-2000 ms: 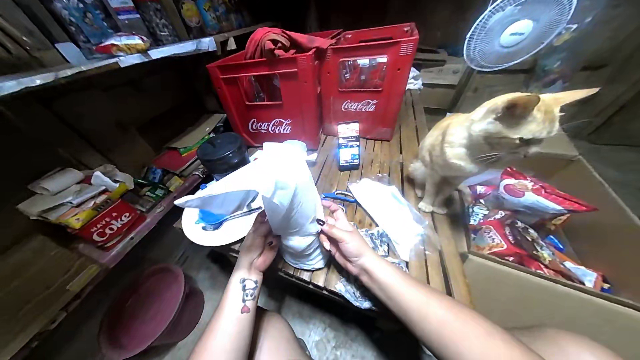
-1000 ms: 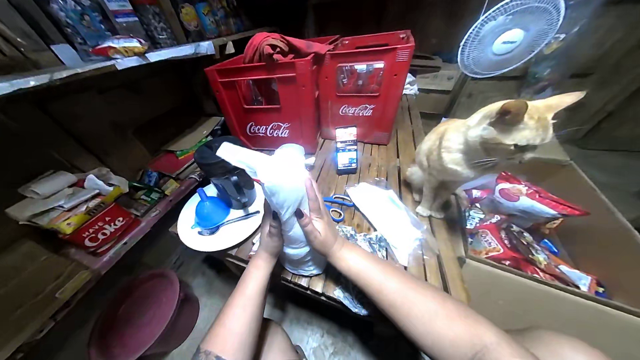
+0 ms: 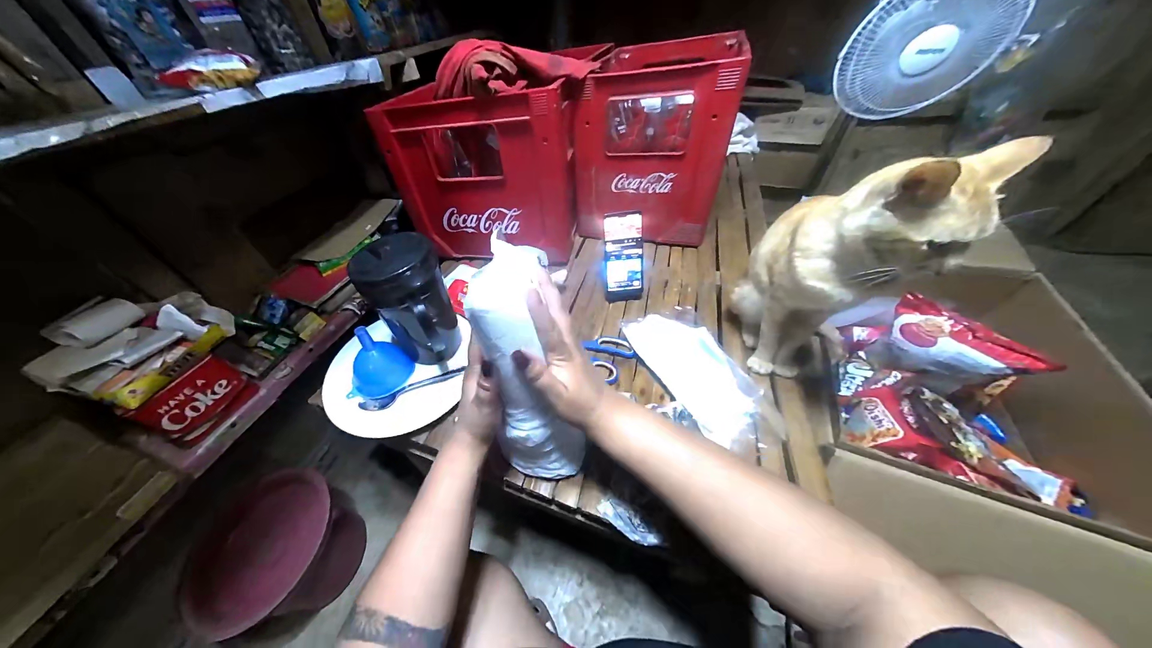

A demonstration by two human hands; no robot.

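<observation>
A tall bundle wrapped in white plastic (image 3: 517, 360) stands upright at the near edge of the slatted wooden table. My left hand (image 3: 479, 405) presses its left side, and my right hand (image 3: 562, 360) lies flat along its right side, fingers pointing up. What the wrapping contains is hidden. Left of it, a white plate (image 3: 346, 407) bears a blue funnel (image 3: 382, 367), a spoon (image 3: 405, 393) and a dark lidded pitcher (image 3: 405, 297). Blue-handled scissors (image 3: 612, 346) and clear plastic bags with white contents (image 3: 693, 373) lie to its right.
Two red Coca-Cola crates (image 3: 531, 207) (image 3: 661, 193) and a lit phone (image 3: 624, 261) stand farther back. A cat (image 3: 828, 243) sits at the right, beside a cardboard box (image 3: 1098, 360) of snack packs. A white fan (image 3: 931, 54) is behind. A maroon basin (image 3: 256, 549) stands on the floor, near shelves (image 3: 225, 423).
The loose top of the white plastic, spread out to the left two seconds ago, is now gathered close to the bundle. My right hand has moved higher up its side.
</observation>
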